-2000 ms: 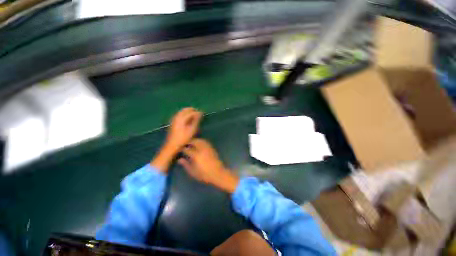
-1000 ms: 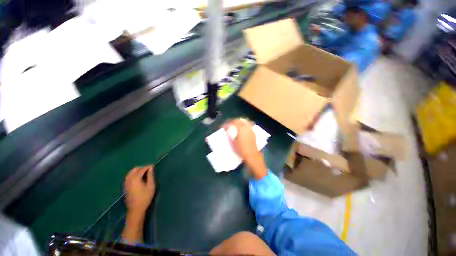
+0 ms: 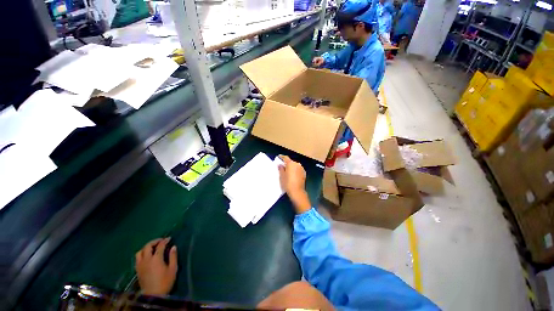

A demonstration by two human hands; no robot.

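A stack of white card inserts (image 3: 254, 189) with uneven edges lies on the dark green bench (image 3: 243, 258). My right hand (image 3: 293, 178) is at the stack's right edge, thumb and fingertips on the card. My left hand (image 3: 157, 265) rests at the bench's lower left, fingers a little curled and apart, with nothing seen in it. Open white retail boxes (image 3: 185, 159) stand on the green belt beyond the bench, with lime-green packets (image 3: 204, 163) and black accessories inside.
A grey-white post (image 3: 203, 79) with a black foot stands behind the stack. A large open brown carton (image 3: 304, 124) is beyond it. More cartons (image 3: 370, 203) lie on the floor at right. White sheets (image 3: 109, 73) overhang the belt at left. Another worker in blue (image 3: 364, 58) is at the back.
The view has tilted up and steadied. My right hand has moved from on top of the stack to its right edge. My left hand is lower in the picture.
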